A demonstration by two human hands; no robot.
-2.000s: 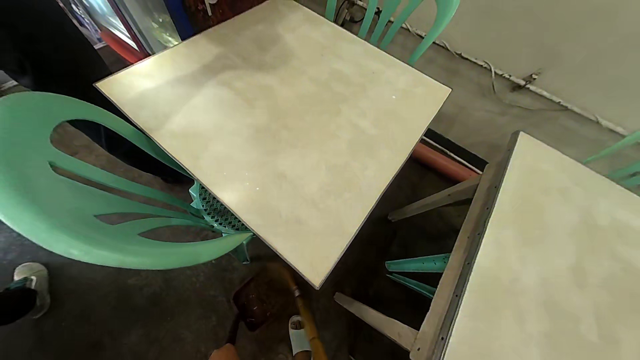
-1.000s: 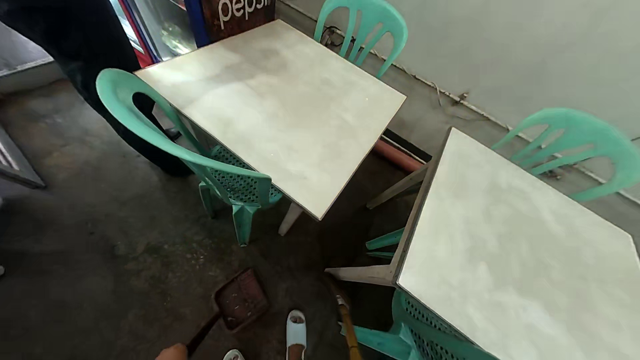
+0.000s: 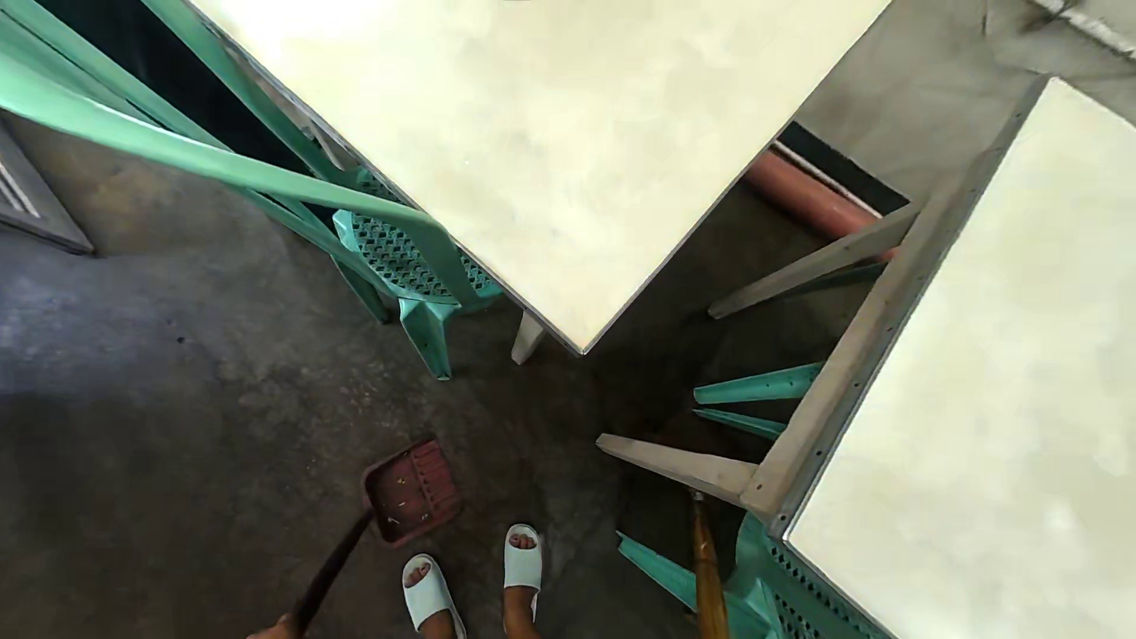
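At the bottom edge, my left hand (image 3: 280,628) is closed around the dark handle (image 3: 330,568) of a red long-handled dustpan (image 3: 413,491). The pan lies on the dark floor, with small bits of debris in it. To the right, a brown wooden or bamboo handle (image 3: 708,568) runs up from the bottom edge toward the right table's leg; its far end is hidden below that table. My right hand is outside the view. My feet in white slides (image 3: 523,555) stand between the pan and this handle.
A pale square table (image 3: 568,160) is ahead, a second table (image 3: 994,373) at the right. Green plastic chairs (image 3: 426,333) stand at the left and under the right table. Wooden table legs (image 3: 679,466) jut over the floor. A reddish pipe (image 3: 812,195) lies between the tables.
The view has shifted, with the near table and left chair now larger in it. The dustpan remains in my left hand; the brown handle's upper end now shows beside the right table's leg.
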